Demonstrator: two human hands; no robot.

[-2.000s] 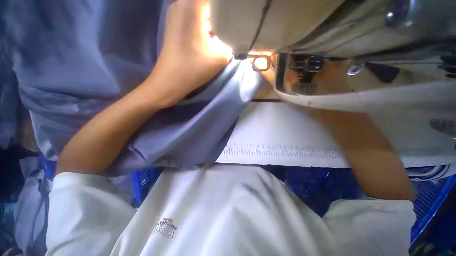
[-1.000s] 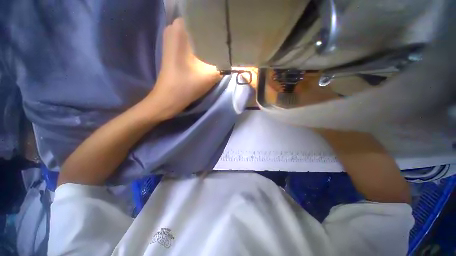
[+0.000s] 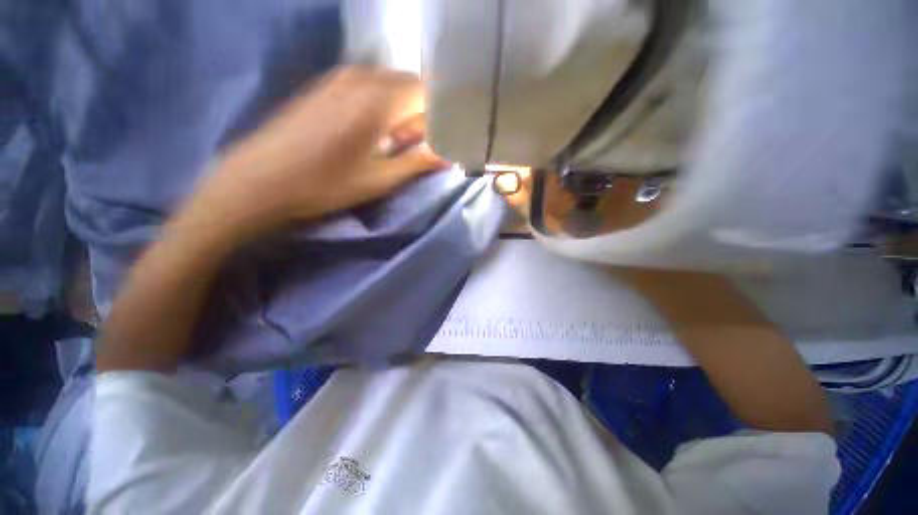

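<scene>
The blue-grey cloth (image 3: 372, 272) lies bunched left of the needle, with one end running under the sewing machine head (image 3: 564, 80) at the bright lamp. My left hand (image 3: 342, 141) is blurred, lying over the cloth left of the needle area. Its fingers are bent near the machine head, and I cannot tell whether they grip the cloth. My right forearm reaches under the machine arm. My right hand is mostly hidden behind the machine head; only skin shows around the presser area, so its grip cannot be seen.
The white table edge (image 3: 564, 337) carries a printed ruler scale. Blue plastic baskets (image 3: 871, 443) show below the table at right and near the middle. More grey-blue cloth hangs at far left. My white shirt is close to the table's front edge.
The view has shifted, so more of the machine head shows. My left hand has lifted or turned on the cloth, with its fingers now more visible. My right forearm stays under the machine arm.
</scene>
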